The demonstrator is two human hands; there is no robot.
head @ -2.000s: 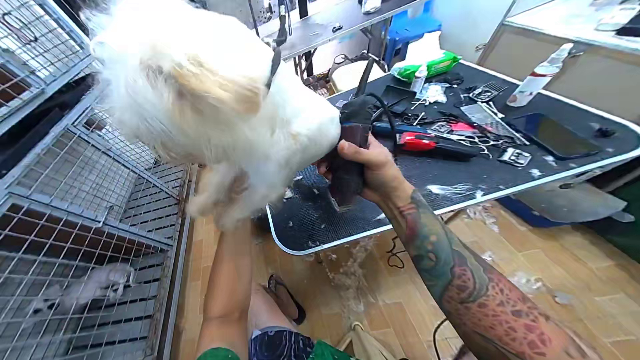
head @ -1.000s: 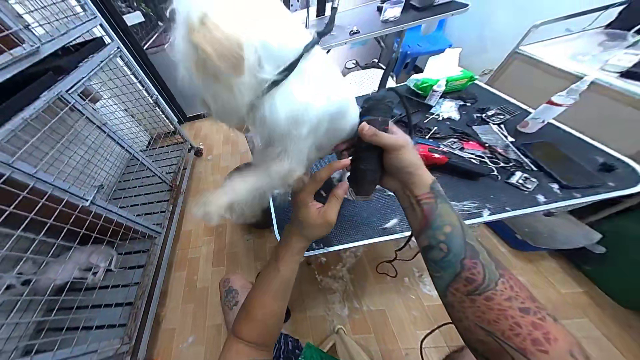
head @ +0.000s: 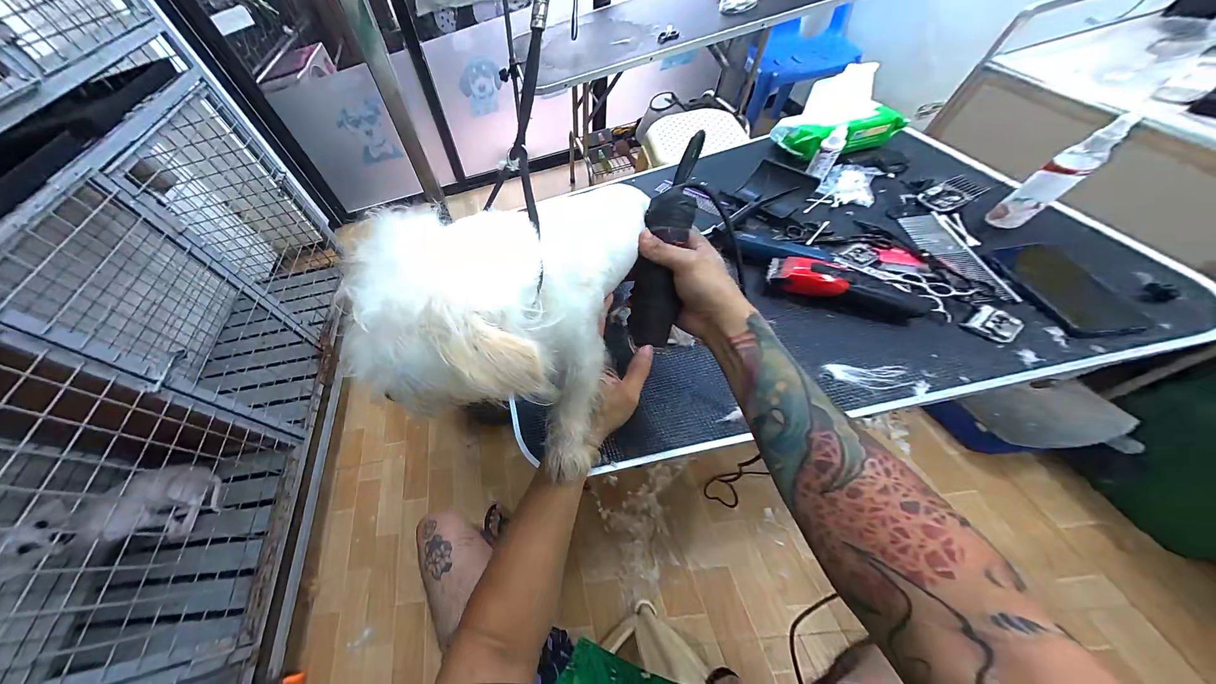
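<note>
A white dog [head: 456,304] with shaggy fur on its head and shorter fur on its back stands at the left end of the black grooming table [head: 703,389], a dark strap loop around it. My right hand [head: 698,275] is closed around a black-wrapped corded clipper [head: 655,294], held upright beside the dog's body. My left hand [head: 622,394] is under the dog's front, near the clipper's lower end, its thumb raised; the dog's foreleg [head: 573,427] hangs over my left wrist. The dog's body hides part of that hand, so whether its fingers hold anything does not show.
On the table's right lie a red clipper [head: 812,275], combs [head: 955,252], scissors, a phone [head: 1069,290], a spray bottle [head: 1059,176] and green wipes [head: 845,128]. Wire cages [head: 161,266] stand left, one holding a small animal [head: 114,513]. Cut fur [head: 646,532] lies on the floor.
The dog's head and foreleg have shifted, and the foreleg now hangs over my left wrist. My left hand, in plain sight a second ago, is now partly behind the dog. The clipper stays in my right hand.
</note>
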